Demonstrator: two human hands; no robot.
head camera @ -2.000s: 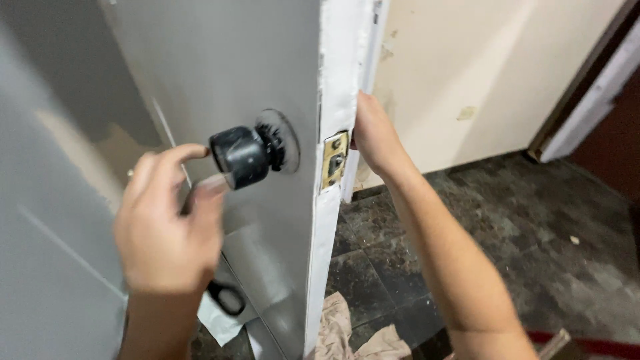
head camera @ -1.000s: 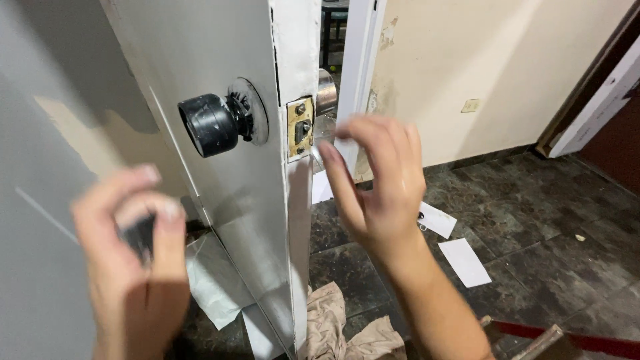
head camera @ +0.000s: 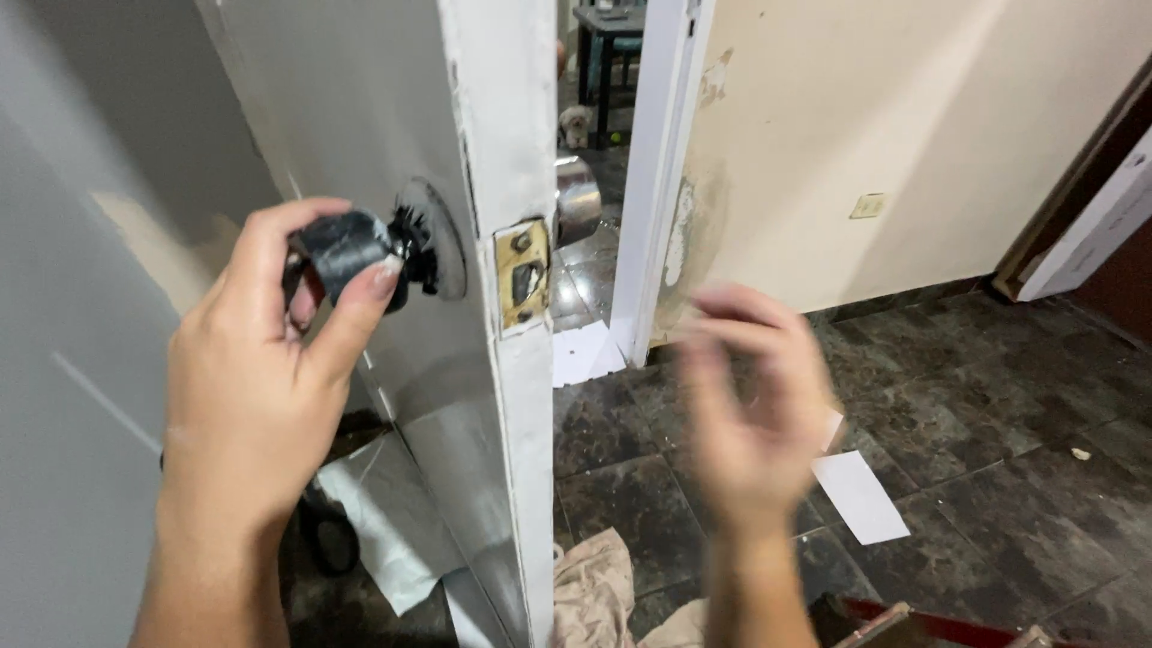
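Note:
My left hand [head camera: 270, 324] grips the black doorknob [head camera: 346, 256] on the near face of a grey door [head camera: 360, 108], with the thumb below it and a finger over the top. A round rose [head camera: 445, 238] with black parts sits between knob and door. On the white door edge is a brass-coloured latch plate [head camera: 522, 277], worn and spotted with paint. A shiny metal knob [head camera: 578, 200] juts from the far side. My right hand [head camera: 756, 396], blurred, is in the air to the right of the door edge, fingers apart and nothing visible in them.
A white door frame [head camera: 661, 180] stands beyond the door, beside a beige wall [head camera: 810, 117]. On the dark tiled floor lie white paper [head camera: 861, 497] and a beige cloth [head camera: 594, 585]. Through the doorway are a small dog [head camera: 574, 126] and a dark table [head camera: 612, 20].
My left hand has moved from the lower left onto the black knob. My right hand, behind the door edge two seconds ago, is now off to its right.

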